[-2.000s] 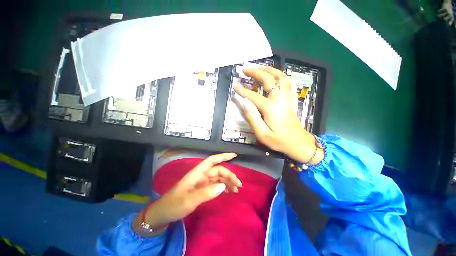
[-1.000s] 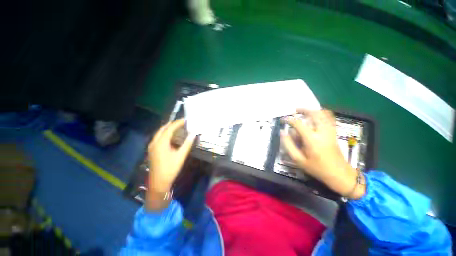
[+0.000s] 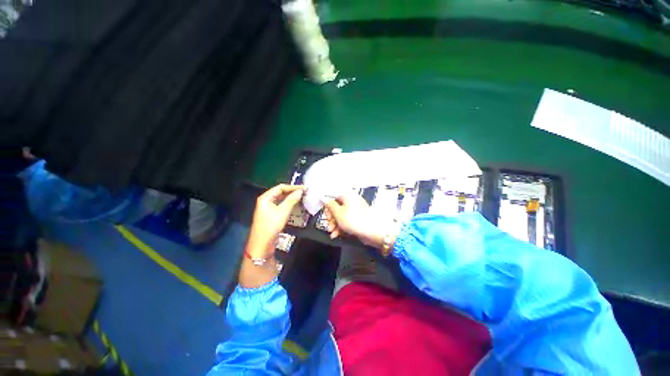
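A white release liner sheet [image 3: 397,165] lies across the black foam tray [image 3: 562,213], its left end curled up. My left hand [image 3: 273,220] pinches at that left end with thumb and finger. My right hand [image 3: 356,220] is just to the right, its fingertips on the lower edge of the same end. Any small piece at the fingertips is too small to tell. Open phone bodies [image 3: 525,209] sit in the tray pockets, several partly covered by the sheet. The rightmost one is uncovered and shows an orange tab.
A second liner strip [image 3: 599,128] with a ribbed end lies on the green bench [image 3: 441,95] at the right. A pale nozzle [image 3: 310,40] stands at the upper left. A dark curtain-like cloth [image 3: 147,95], another person's blue sleeve and cardboard boxes [image 3: 70,294] are at the left.
My right hand has left the device at the right of the tray and moved left to the sheet's end. My left hand has come up from near my lap to the same end. The view has shifted left.
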